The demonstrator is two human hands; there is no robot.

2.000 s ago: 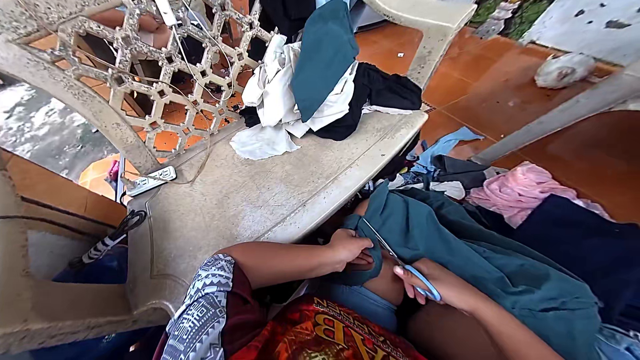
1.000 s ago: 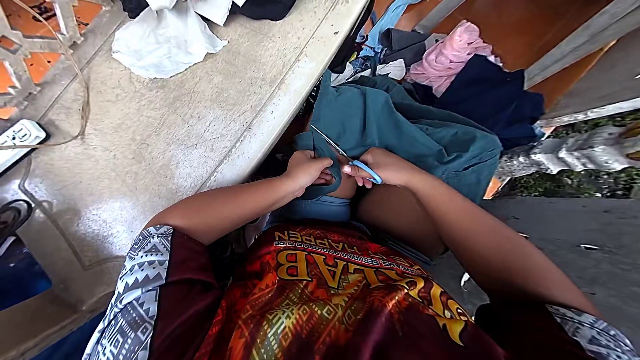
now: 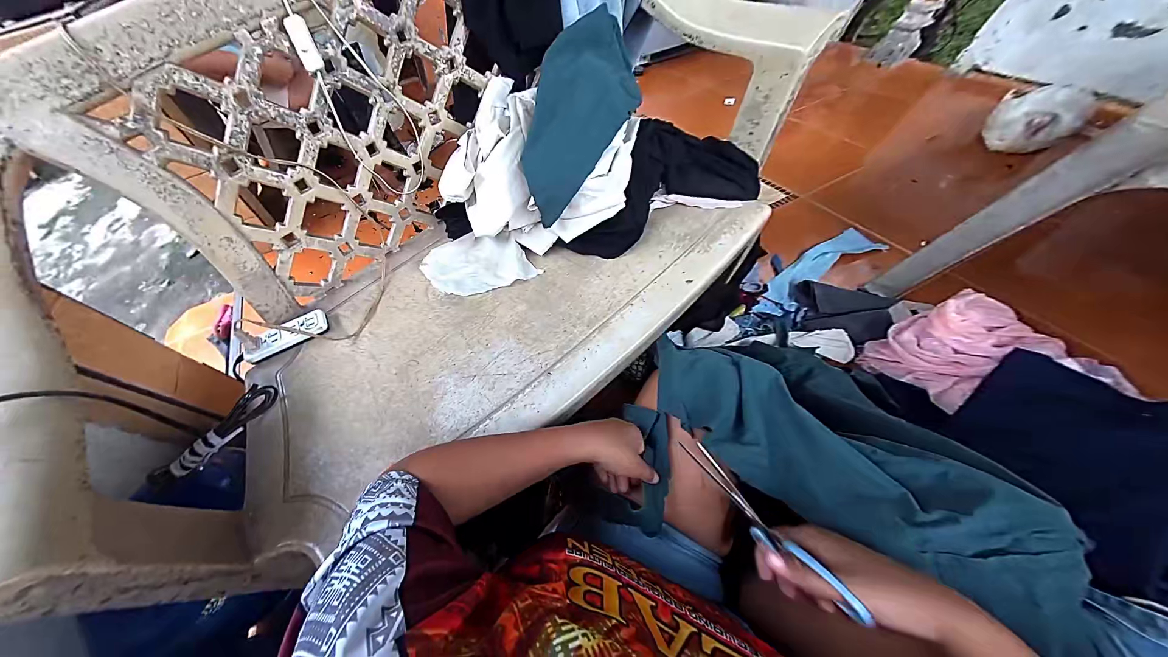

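Observation:
My left hand (image 3: 625,456) grips a narrow strip of teal cloth (image 3: 655,497) above my thigh. A pair of scissors with light-blue handles (image 3: 826,575) is held in my right hand (image 3: 803,566), its slim blades slightly parted and pointing up and left beside the strip. The larger teal cloth (image 3: 821,447) lies over my legs to the right, with a ragged cut edge near the blade tips. Bare skin of the leg shows between strip and larger cloth. Whether the two pieces still join at the top cannot be told.
A cream plastic bench (image 3: 411,374) holds a pile of white cloth (image 3: 493,182), black cloth (image 3: 684,169) and a teal piece (image 3: 584,109). A power strip (image 3: 287,335) with cords rests at its left. Pink cloth (image 3: 967,347) and dark navy cloth (image 3: 1068,447) lie at right.
The scissors have moved away from my left hand, and a gap now shows between the strip and the larger teal cloth. The view has swung back up over the bench.

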